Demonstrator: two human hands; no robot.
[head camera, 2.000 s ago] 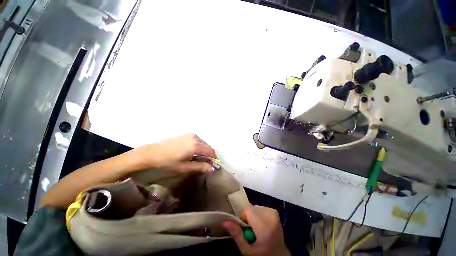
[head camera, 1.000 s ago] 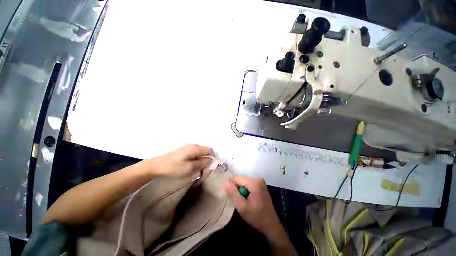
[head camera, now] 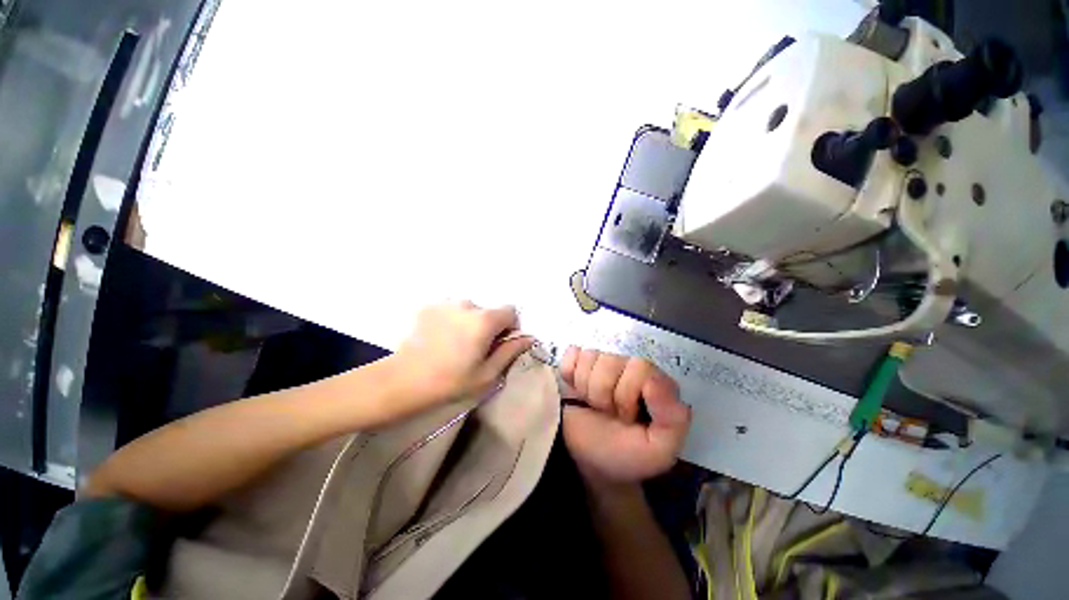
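A beige bag body [head camera: 487, 469] hangs open-mouthed over my lap, its top corner raised at the table edge. My left hand [head camera: 463, 352] pinches that corner. A small shiny metal ring [head camera: 543, 352] shows at the corner between my hands. My right hand [head camera: 621, 416] is closed in a fist right beside the ring, against the bag's edge. A thin dark shaft [head camera: 574, 402] shows at my right fist; its handle is hidden in the palm.
A cream-white sewing machine [head camera: 809, 176] stands on the white table [head camera: 387, 152] at the right. A green-handled tool [head camera: 877, 389] with cords lies by it. Beige pieces with yellow edges [head camera: 774, 551] lie at the lower right. A metal chute [head camera: 59, 152] is at the left.
The bag's ring corner is now held up at the table edge. My right hand has turned into a fist beside the ring, and the green handle no longer shows. The camera view has shifted.
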